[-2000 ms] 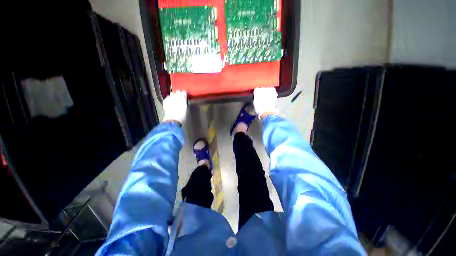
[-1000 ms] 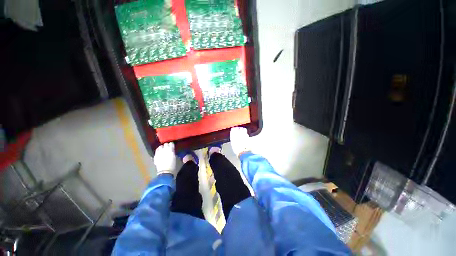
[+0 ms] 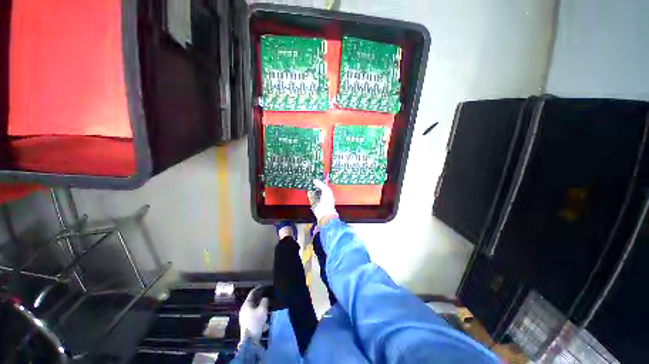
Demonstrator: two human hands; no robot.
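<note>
A black turnover box (image 3: 411, 142) stands on the floor in front of me. A red sheet (image 3: 295, 119) lines it, and several green circuit boards (image 3: 293, 75) lie flat on the sheet in two columns. My gloved right hand (image 3: 322, 200) reaches over the box's near wall. Its fingertips are at the lower right corner of the near left board (image 3: 292, 158); whether they grip it is unclear. My gloved left hand (image 3: 253, 317) is low, near the bottom edge of the view, beside something dark. Its fingers are partly hidden.
Another black box with a red lining (image 3: 67, 67) stands high on the left. Dark stacked boxes (image 3: 569, 178) stand on the right. Metal stool legs (image 3: 117, 249) are at lower left, dark racking (image 3: 185, 316) below, and clear plastic trays (image 3: 555, 330) at lower right. A small dark object (image 3: 430, 129) lies on the floor.
Both hands have left the box's near rim. My right hand has moved inward over the boards, my left hand down towards my body. The whole box is now in view and sits straighter.
</note>
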